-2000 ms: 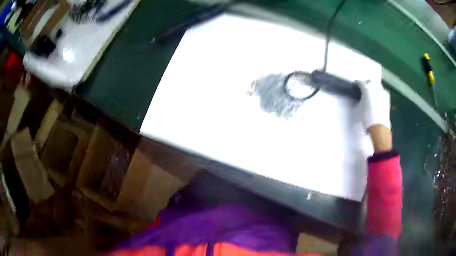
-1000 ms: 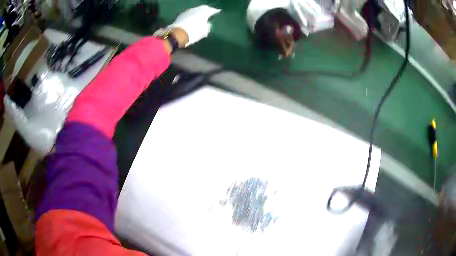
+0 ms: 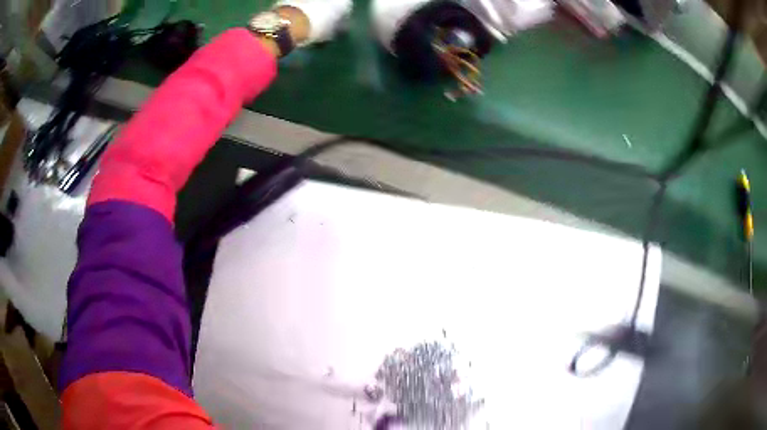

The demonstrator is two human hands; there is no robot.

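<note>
My left hand (image 3: 324, 20), in a white glove, reaches to the top edge and is partly cut off, so its grip cannot be told. To its right, a white housing (image 3: 386, 20) has a black round part (image 3: 414, 42) with thin yellow-orange wires hanging out. A heap of small screws (image 3: 425, 382) lies on the white sheet (image 3: 277, 294). A blurred dark tool (image 3: 631, 340), perhaps the electric screwdriver, lies at the sheet's right edge by a cable loop. My right hand is not visible.
A black cable (image 3: 538, 154) crosses the green bench top (image 3: 580, 109). A yellow-and-black screwdriver (image 3: 746, 206) lies far right. Black cables (image 3: 71, 92) and a whitish plastic liner (image 3: 46, 252) are at the left. More white parts (image 3: 517, 15) show along the top.
The view has shifted. My left arm, reaching across to the far side since the frame one second ago, now has its hand cut off by the top edge. My right hand has left the view.
</note>
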